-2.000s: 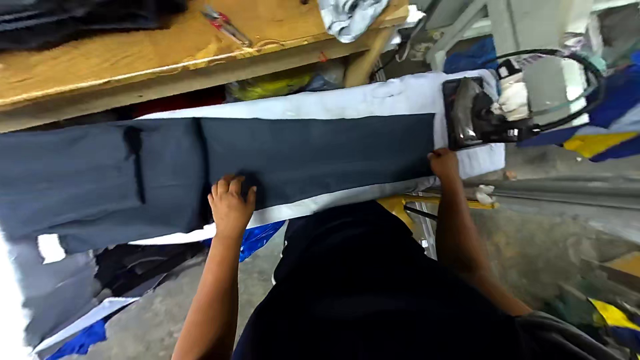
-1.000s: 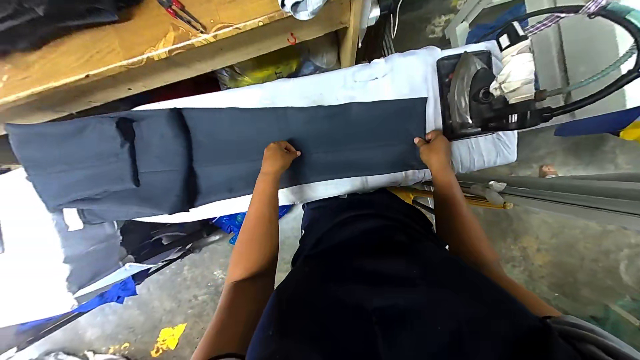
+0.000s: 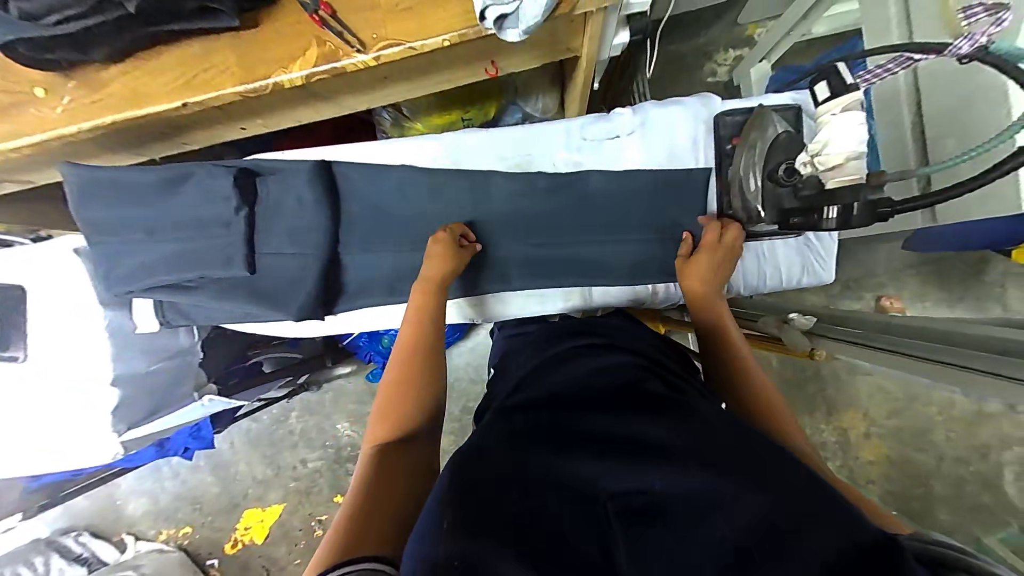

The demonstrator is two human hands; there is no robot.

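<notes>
A dark grey fabric garment, apparently trousers (image 3: 520,208), lies lengthwise on a white padded ironing board (image 3: 608,144), its left part folded over in layers. My left hand (image 3: 452,252) rests on the middle of the cloth with curled fingers; whether it pinches the fabric cannot be told. At the right end of the cloth, my right hand (image 3: 710,254) has thumb and fingers at the hem, apparently pinching it. Just beyond that hand, a steam iron (image 3: 764,168) with a cloth-wrapped handle sits on a dark rest at the board's right end.
A wooden table (image 3: 240,80) runs along the far side, bearing red-handled pliers (image 3: 332,22) and dark cloth. From the iron, a black cable and a green hose (image 3: 960,160) lead right. A metal rail (image 3: 880,336) lies at the right; white fabric (image 3: 56,384) is at the left.
Over the two seconds, my left hand has moved right along the cloth, and its fingers have gone from spread to curled. My right hand remains at the hem.
</notes>
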